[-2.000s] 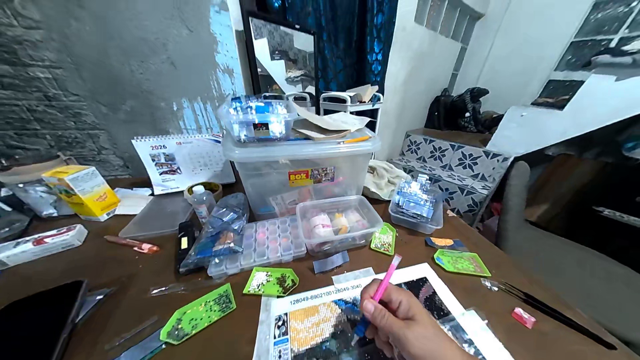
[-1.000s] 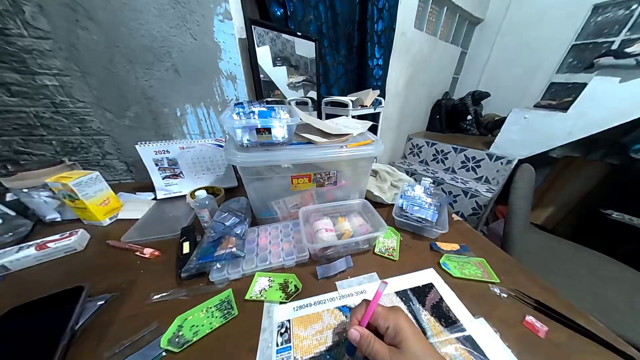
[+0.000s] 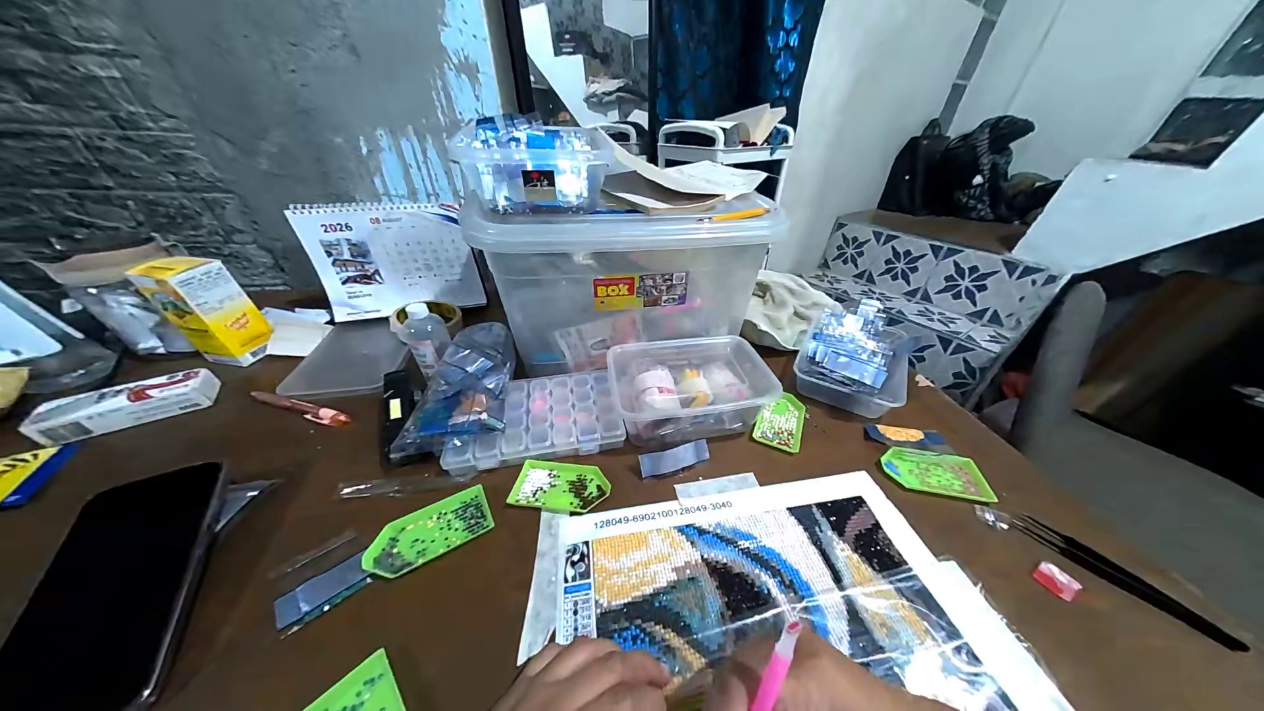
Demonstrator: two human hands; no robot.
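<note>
A diamond painting canvas [image 3: 750, 563], partly covered with small coloured drills, lies on the brown table under a clear film. My left hand [image 3: 592, 676] rests at its lower left edge, fingers curled; its fingertips are partly out of sight. My right hand [image 3: 820, 676] is beside it over the lower canvas, holding a pink drill pen [image 3: 777, 667] whose upper end points up. Green drill trays [image 3: 430, 530] with loose drills lie left of the canvas, above it and to its right [image 3: 938, 474]. A clear compartment case [image 3: 548, 420] of drills stands behind.
A black phone [image 3: 118, 583] lies at the left. Behind the canvas stand an open plastic tub [image 3: 691, 420], a large lidded storage box [image 3: 617, 286] and a tub of packets [image 3: 854, 390]. Black tweezers [image 3: 1126, 578] and a pink wax piece [image 3: 1058, 581] lie at the right.
My left hand has come into view at the canvas's lower edge. My right hand has moved lower, still with the pink pen. Another green tray shows at the bottom left.
</note>
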